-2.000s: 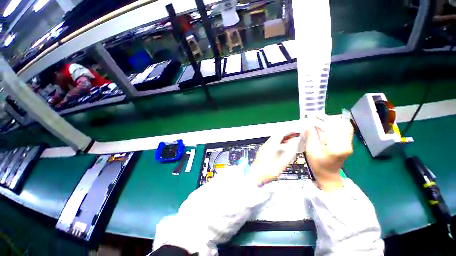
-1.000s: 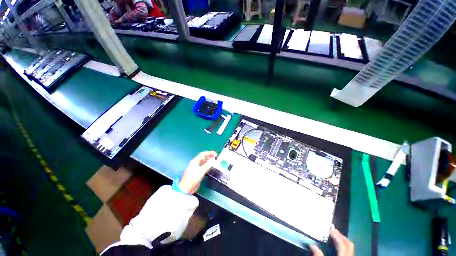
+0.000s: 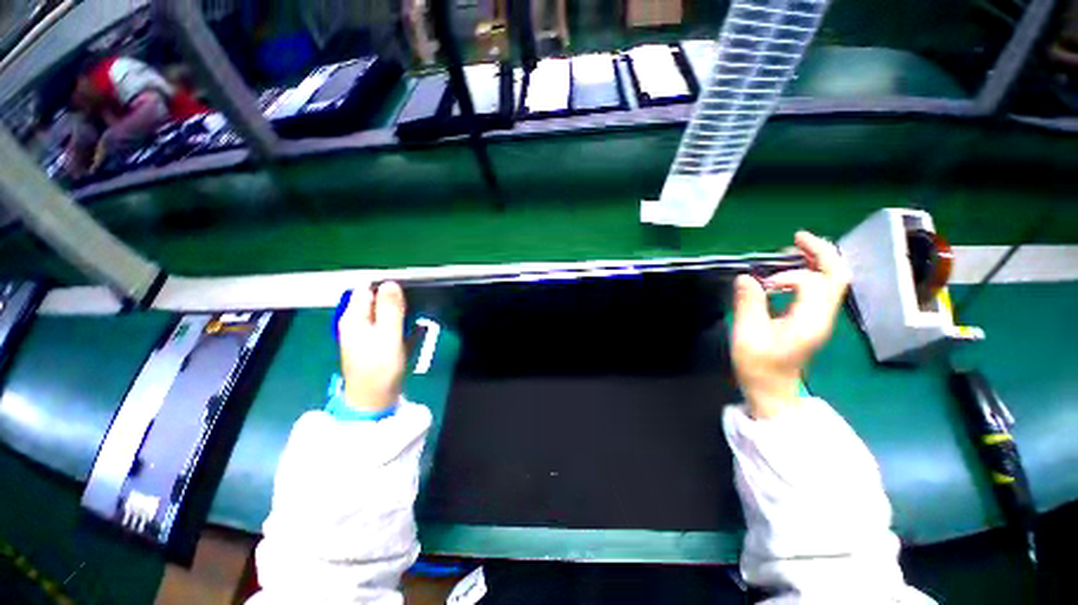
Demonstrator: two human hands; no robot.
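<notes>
The computer unit (image 3: 567, 274) is raised and seen nearly edge-on, as a thin dark line with a bright rim. My left hand (image 3: 374, 349) pinches its left end. It wears a teal wrist band. My right hand (image 3: 786, 319) pinches its right end between thumb and fingers. The unit's inside is hidden. Below it a black flat surface (image 3: 579, 449) lies on the green bench; its upper part is darker, and I cannot tell whether that is shadow or the unit's face.
The blue bin (image 3: 344, 317) is mostly hidden behind my left hand, with a white strip (image 3: 427, 345) nearby. Another open unit (image 3: 177, 420) lies left. The tape dispenser (image 3: 895, 284) and black screwdriver (image 3: 999, 455) are right. A clear ribbed strip (image 3: 739, 106) hangs ahead. A person (image 3: 124, 101) is far left.
The unit lay flat and open one second ago; now it is lifted and tilted edge-on. Both hands have moved to its ends. The camera view has also turned.
</notes>
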